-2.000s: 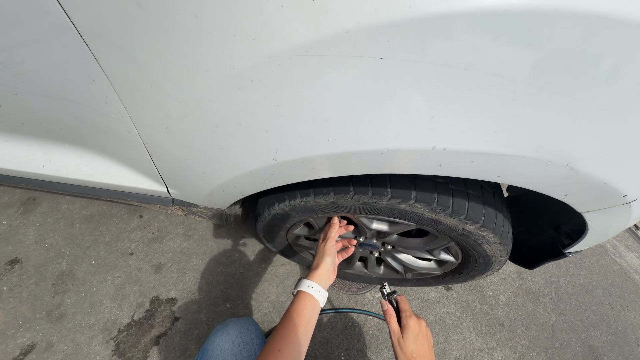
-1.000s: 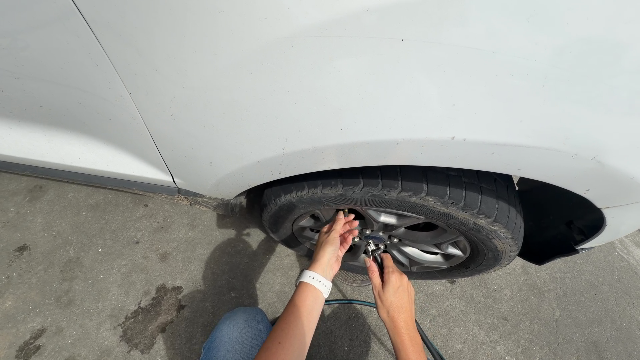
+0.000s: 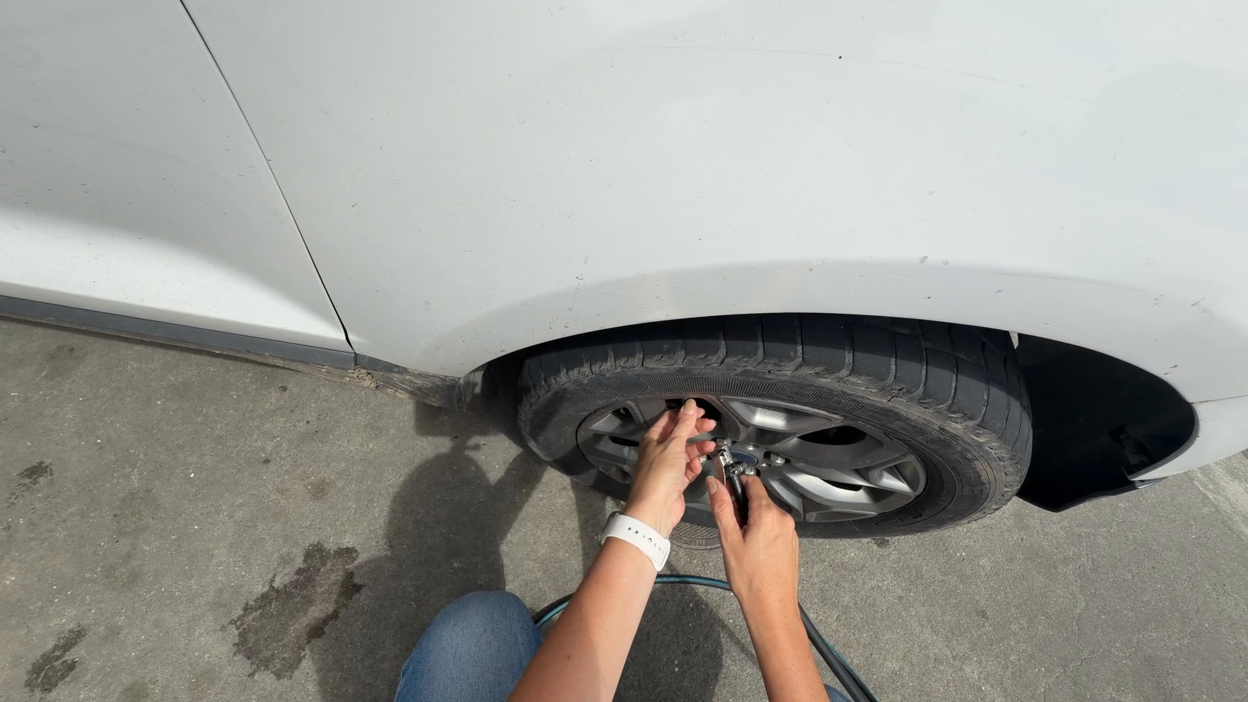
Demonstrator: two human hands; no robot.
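Note:
My left hand, with a white band on its wrist, is at the left part of the alloy wheel rim, thumb and fingertips raised near the spokes; whether they pinch something small is hard to tell. In my right hand is an air hose chuck with a black body and a metal head. The metal head is in front of the wheel hub, just right of my left fingers. Around the rim sits a black rubber tire.
White car bodywork spans the upper view above the wheel. A dark and teal hose curves over the concrete ground below the tire. My jeans-clad knee is at the bottom; a damp stain lies left.
My right hand has moved up with the chuck, from below the tire to in front of the hub. My left hand stays at the rim's left part.

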